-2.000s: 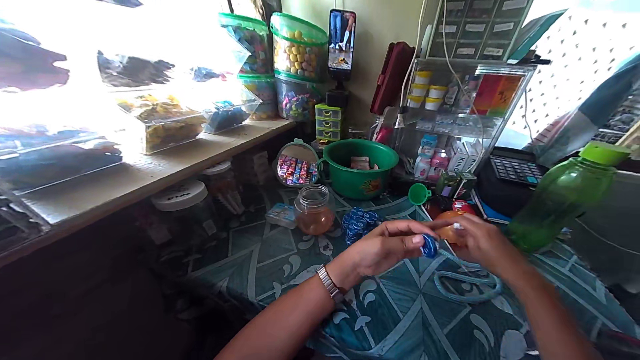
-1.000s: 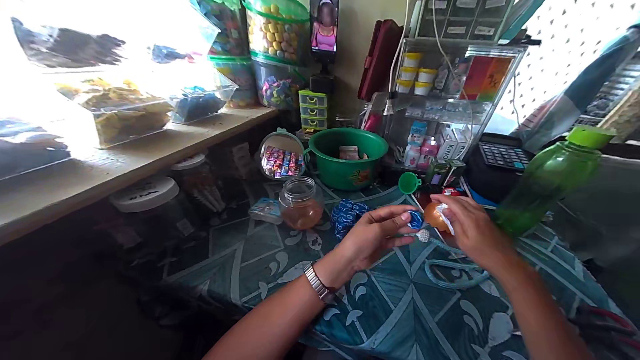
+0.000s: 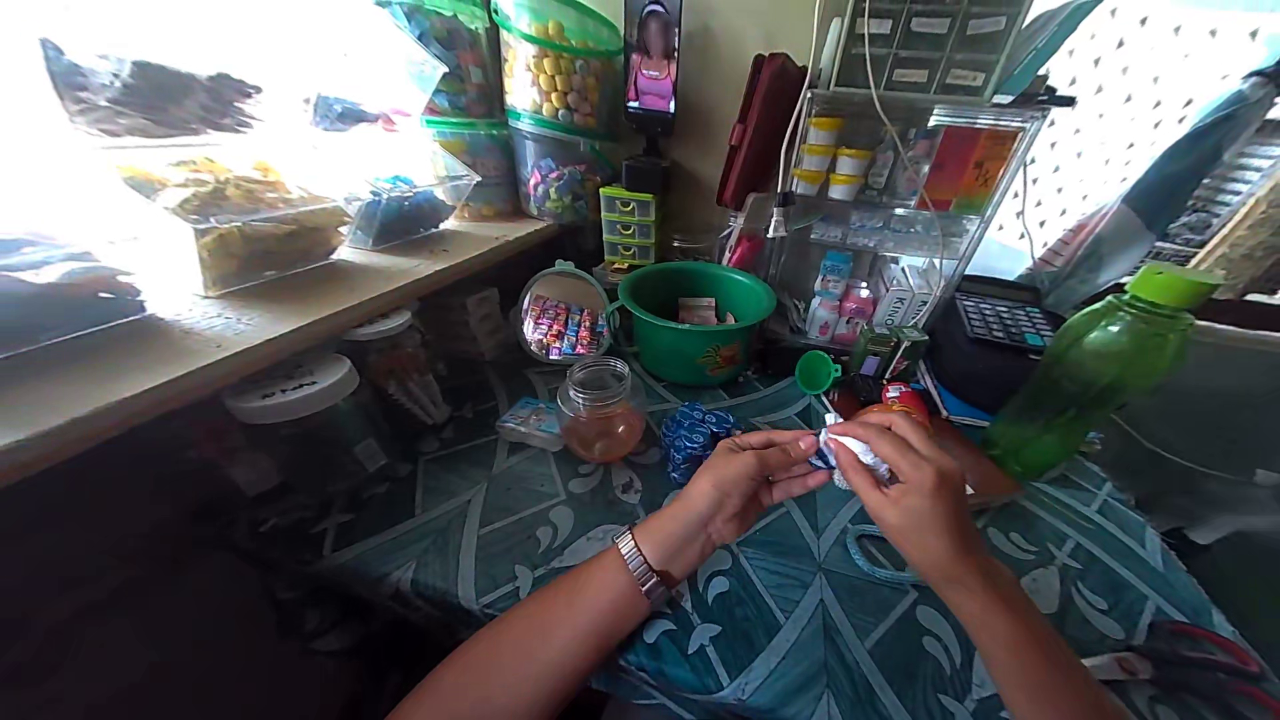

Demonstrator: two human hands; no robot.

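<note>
My left hand point(image 3: 755, 480), with a metal watch band at its wrist, pinches a small blue item point(image 3: 823, 455) between thumb and fingers. Against it, my right hand point(image 3: 900, 480) holds a crumpled white piece point(image 3: 858, 455), perhaps tissue or cloth. The fingers partly cover both items, so what the blue one is cannot be told. Just left of my left hand lies a bunched blue patterned cloth point(image 3: 692, 440). Further left stands an open clear jar point(image 3: 602, 425) with orange-brown content. Below my right hand, a light blue ring-shaped cord point(image 3: 880, 555) rests on the patterned tablecloth point(image 3: 760, 630).
A green plastic basin point(image 3: 697, 345) holds what look like banknotes. Beside it are a round mirror point(image 3: 565, 315) and a green funnel point(image 3: 817, 372). At right stand a green bottle point(image 3: 1100, 380) and a calculator point(image 3: 1005, 318); scissors point(image 3: 1190, 665) lie near the lower right edge.
The white piece in my right hand has come up against the blue item in my left hand; one second ago they were apart. The phone's picture has changed.
</note>
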